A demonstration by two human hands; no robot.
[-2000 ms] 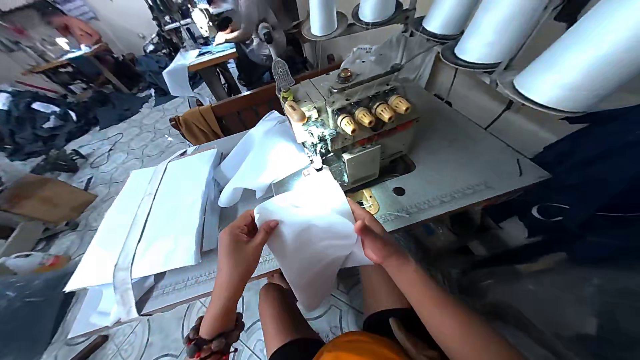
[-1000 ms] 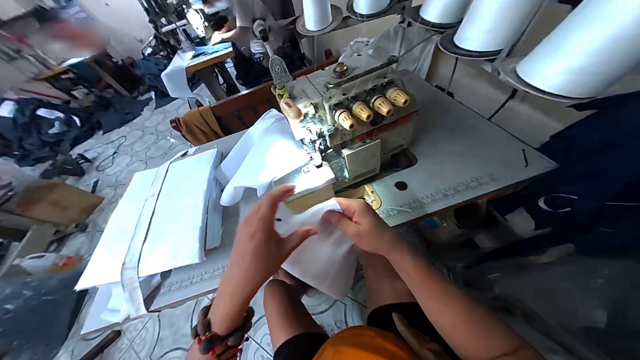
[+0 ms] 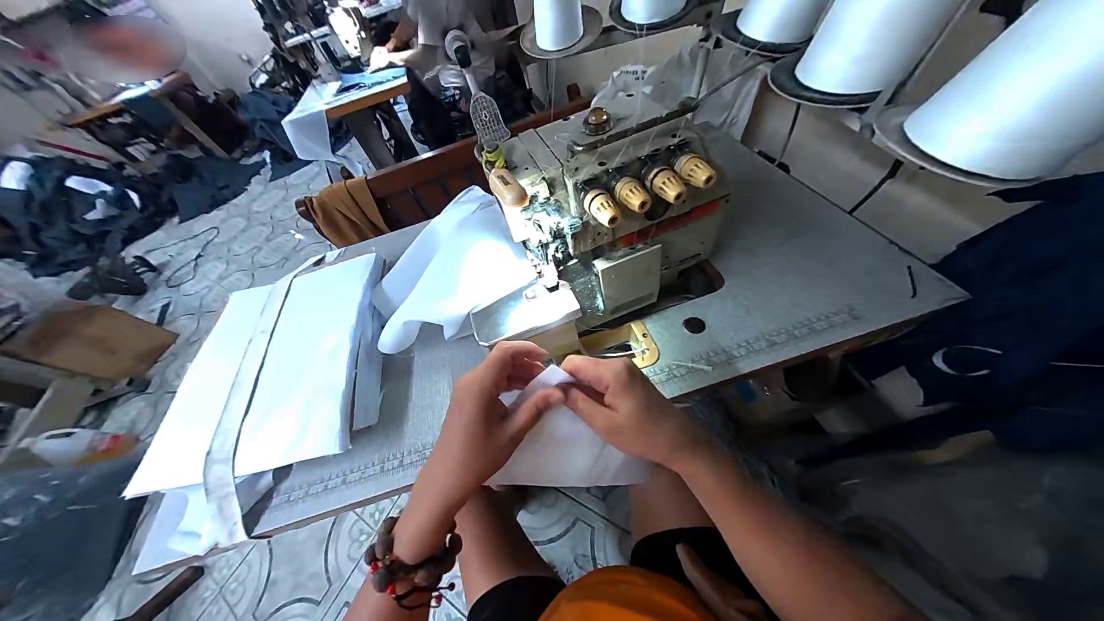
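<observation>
A white fabric piece point(image 3: 565, 444) hangs over my lap, its upper edge pinched between the fingertips of my left hand point(image 3: 500, 401) and my right hand point(image 3: 625, 410). Both hands are close together at the table's front edge, just in front of the overlock sewing machine point(image 3: 604, 207). The lit presser foot and needle area point(image 3: 545, 259) is beyond them, above a metal work plate point(image 3: 526, 312). Another white cloth point(image 3: 461, 267) lies loosely to the left of the needle area. Further left, a stack of white fabric panels point(image 3: 302, 371) lies under a pale strip point(image 3: 250, 388).
Large white thread cones point(image 3: 1009, 95) stand on the rack at upper right. A brown cloth point(image 3: 345, 211) hangs over a wooden rail behind the table point(image 3: 802, 259). Dark fabric heaps point(image 3: 69, 224) and a cardboard box point(image 3: 90, 341) lie at left. Another person point(image 3: 431, 43) sits at a machine behind.
The white piece was spread between my hands on the machine's work plate; it is now off the plate and lower, over my lap. My hands have come together at its edge.
</observation>
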